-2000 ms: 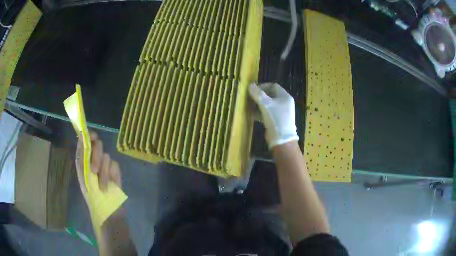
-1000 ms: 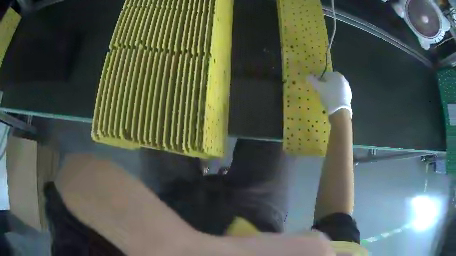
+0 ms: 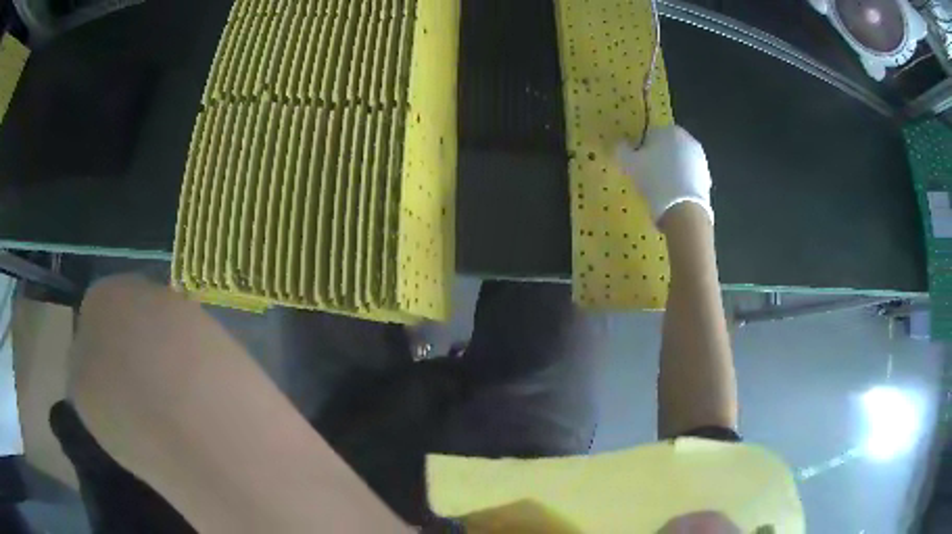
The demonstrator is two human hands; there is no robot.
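Observation:
A single yellow LED board (image 3: 616,235) dotted with small dark holes lies on the black bench, right of centre. My right hand (image 3: 673,177), in a white glove, is over its right edge and holds the end of a thin test lead (image 3: 649,83) against or just above the board. My left forearm crosses the lower left. Part of my bare left hand (image 3: 699,524) shows at the bottom edge, holding a yellow sheet (image 3: 616,480) below the bench edge; most of this hand is cut off or hidden. A thick ribbed board stack (image 3: 292,198) stands left of the single board.
The black bench top (image 3: 793,198) has a green front edge. A fan (image 3: 875,21) is at the upper right. Green boards (image 3: 929,172) with a white label are at the right end. Cardboard (image 3: 44,386) is at the lower left. Another yellow panel (image 3: 10,68) shows at the far left.
My right hand has left the stack and moved right to the single board, now with the test lead. My left arm has swung across to the right with the yellow sheet. The view has shifted.

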